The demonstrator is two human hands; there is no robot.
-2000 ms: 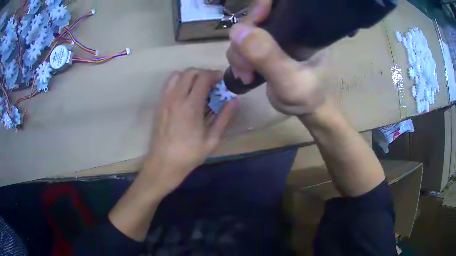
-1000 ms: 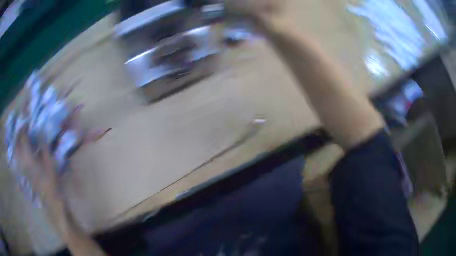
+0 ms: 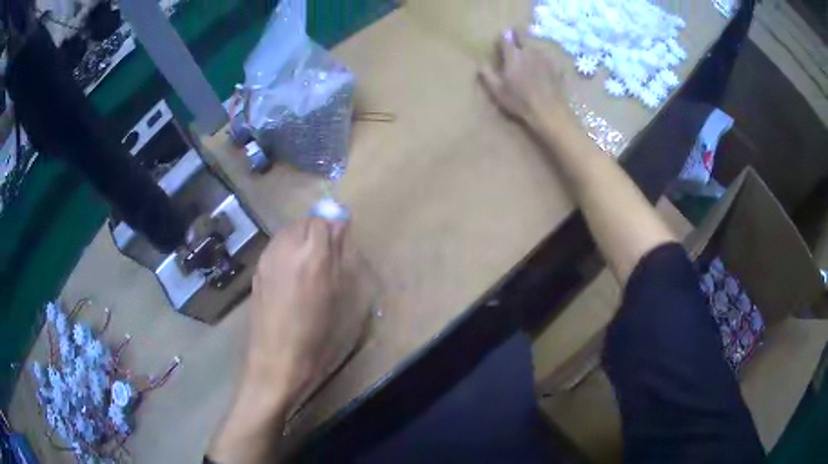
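Note:
My left hand [image 3: 295, 304] is above the cardboard bench cover [image 3: 436, 227], left of centre. Its fingertips pinch a small, round, silver-white part [image 3: 329, 210] that looks like a motor. The fingers hide most of it. A small white connector [image 3: 378, 313] shows just right of this hand. My right hand [image 3: 527, 82] is low over the cardboard at the left edge of the loose gear pile [image 3: 626, 45]. Its fingers are bent and apart, with nothing visible in them.
The black screwdriver [image 3: 136, 195] leans at the metal-faced screw feeder [image 3: 204, 263]. A clear bag of screws [image 3: 304, 109] stands behind my left hand. Finished assemblies [image 3: 77, 385] lie heaped at lower left. An open carton [image 3: 754, 245] holding motors is below the bench's right edge.
My right hand has let go of the screwdriver and moved right to the gears. My left hand went to the assembly heap and came back with a small part. The view has turned right.

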